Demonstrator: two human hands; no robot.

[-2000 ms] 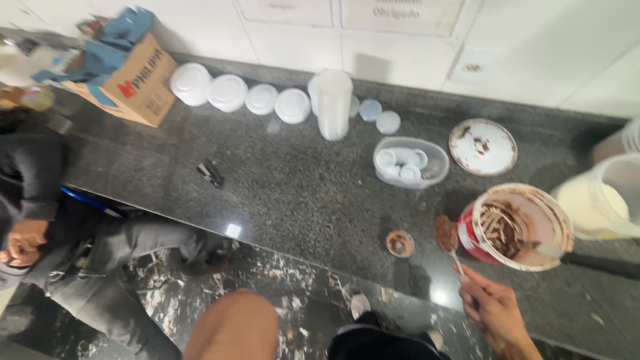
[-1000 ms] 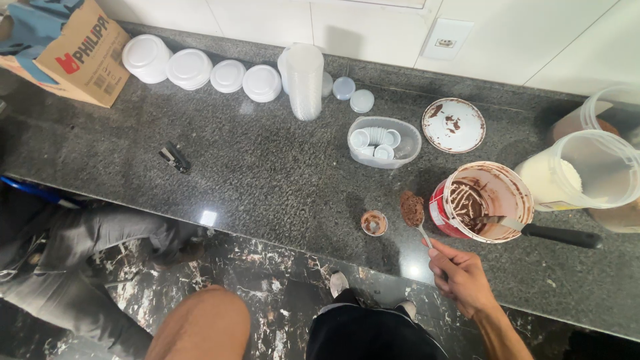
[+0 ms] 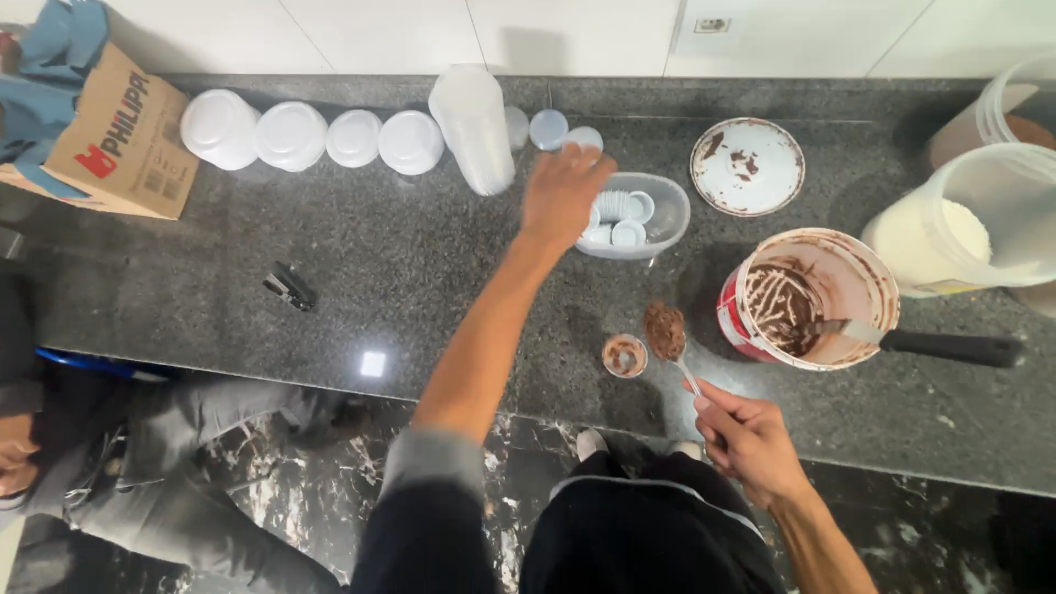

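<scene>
My right hand (image 3: 742, 433) grips a spoon (image 3: 690, 379) whose bowl is heaped with brown chocolate-like paste (image 3: 665, 330). Just left of the spoon stands a small clear cup (image 3: 624, 356) with brown smears inside. My left hand (image 3: 563, 194), slightly blurred, reaches over the left end of a clear oval tub (image 3: 672, 216) of small white cups (image 3: 629, 233), its fingertips at a round translucent lid or cup (image 3: 586, 142); whether it grips anything is unclear. A red and white bucket (image 3: 730, 309) holds brown paste and a black-handled spatula (image 3: 949, 346).
A smeared white lid (image 3: 747, 167) lies behind the bucket. Clear tubs, one with white powder (image 3: 916, 239), stand right. Stacked white containers (image 3: 290, 136), clear stacked cups (image 3: 474, 128) and a cardboard box (image 3: 124, 136) line the back. A stapler (image 3: 289, 287) lies left; a person's legs (image 3: 190, 495) show beyond.
My left hand has come into view and reached across the counter to the oval tub and round lids. My right hand still holds the loaded spoon near the small cup.
</scene>
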